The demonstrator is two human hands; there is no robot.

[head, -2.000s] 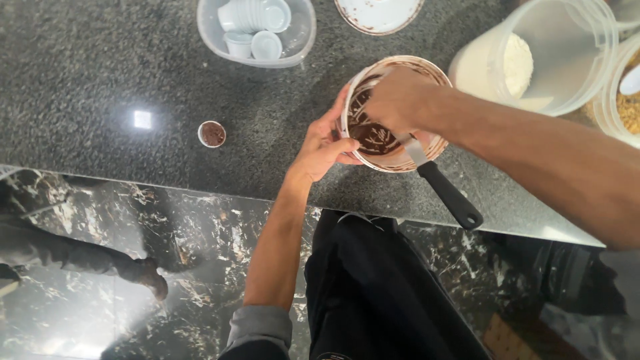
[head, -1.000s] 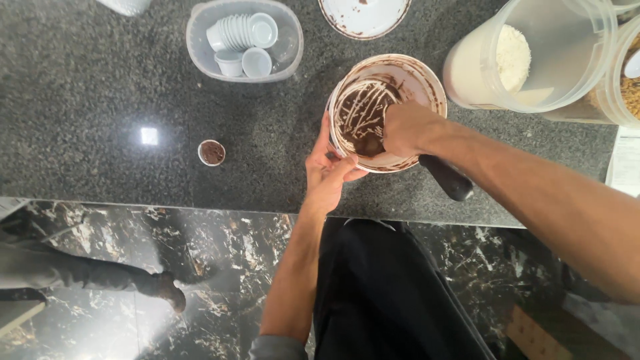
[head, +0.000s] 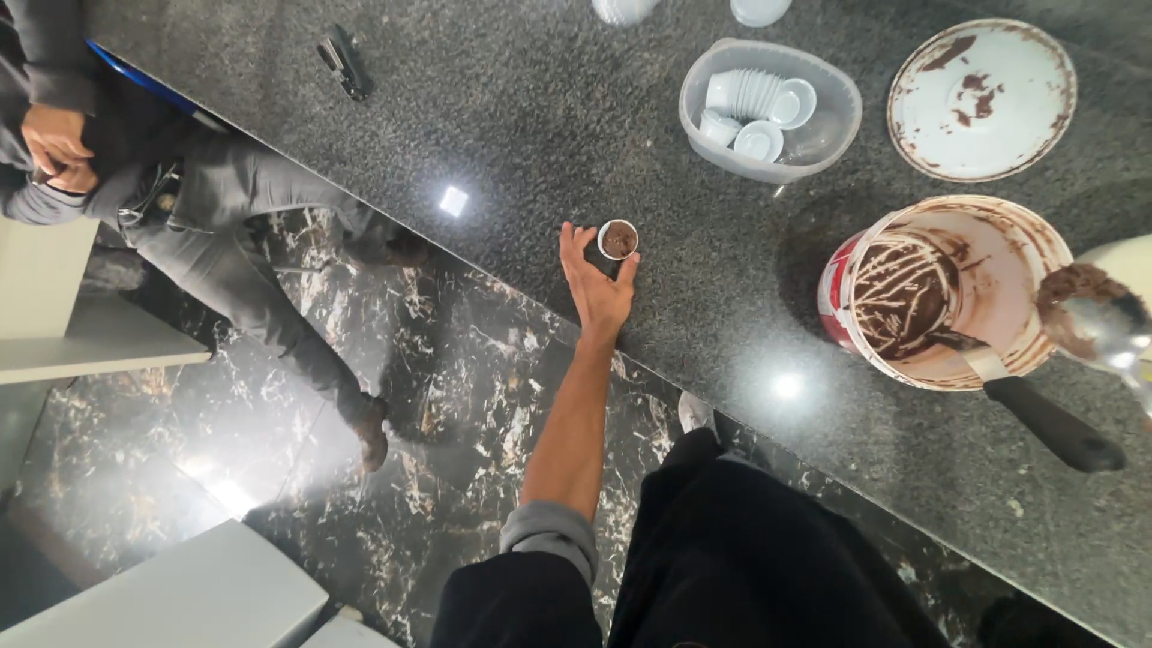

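My left hand [head: 598,283] has its thumb and a finger on either side of a small white cup [head: 619,240] of brown chocolate mixture, at the counter's edge. My right hand is out of view. At the right edge, a blurred metal spoon or scoop [head: 1093,315] coated in chocolate overlaps the rim of a white bucket [head: 1008,261]; what holds it is hidden. Chocolate with pale streaks lies in the bucket, and a black-handled spatula [head: 1053,423] leans over its near rim. A chocolate-smeared white lid [head: 981,99] lies behind it. Left of the lid, a clear plastic tub [head: 814,148] holds small white cups [head: 747,94].
The speckled stone counter [head: 504,117] has a diagonal front edge. A black object [head: 342,65], perhaps a stapler, lies at the back left. Another person [head: 243,234] is beside the counter on the left, hands together. Part of a pale container [head: 1136,261] shows at the right.
My left hand has left the bucket and is now at the small cup. My right hand has come out of the bucket and out of view. The view has shifted left.
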